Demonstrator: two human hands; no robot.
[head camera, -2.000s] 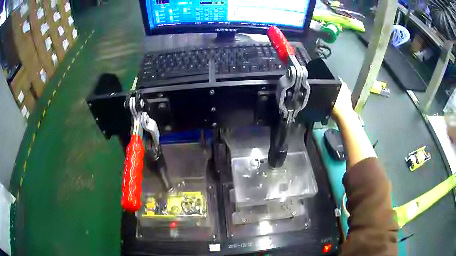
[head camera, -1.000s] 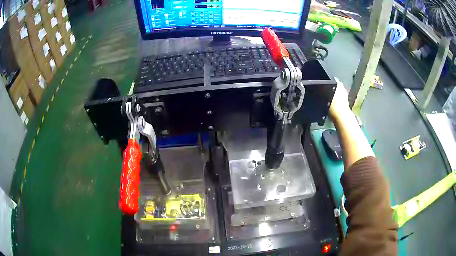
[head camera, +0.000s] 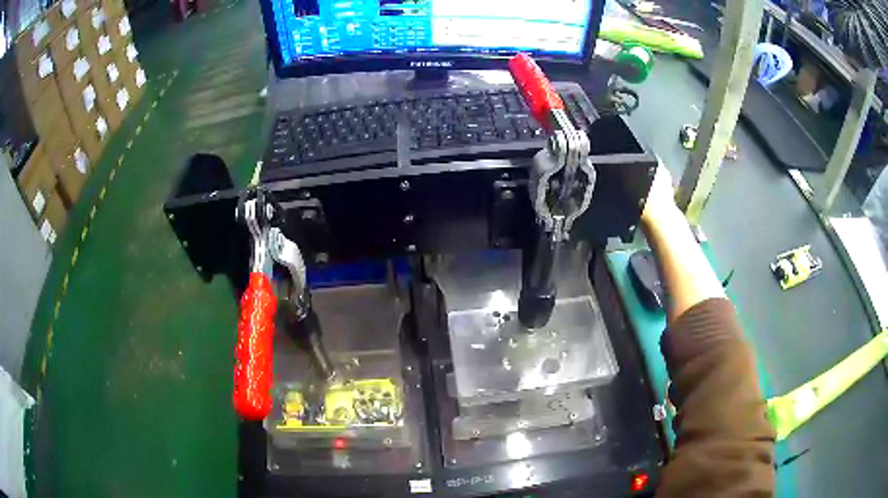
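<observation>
The black test fixture (head camera: 414, 214) stands in front of me. A circuit board (head camera: 341, 405) lies in the left nest under a clear plate, with the left toggle clamp's red grip (head camera: 255, 345) swung down. The right clamp's red grip (head camera: 536, 88) points up, and its clear pressure plate (head camera: 534, 350) sits above the right nest, where no board shows. My right forearm in a brown sleeve reaches forward along the fixture's right side. My right hand (head camera: 660, 195) is mostly hidden behind the fixture's right end, so its fingers do not show. My left hand is out of the picture.
A keyboard (head camera: 341, 126) and lit monitor (head camera: 438, 29) stand behind the clamps. A black mouse (head camera: 647, 280) lies on the teal mat, partly behind my forearm. Another board (head camera: 796, 266) and a lime-green sleeve (head camera: 828, 389) lie to the right. Stacked cartons (head camera: 83, 107) stand across the green floor.
The view has shifted slightly. The loose board at the right sits a little further up the dark surface. My right arm stays beside the fixture; the clamps keep their positions.
</observation>
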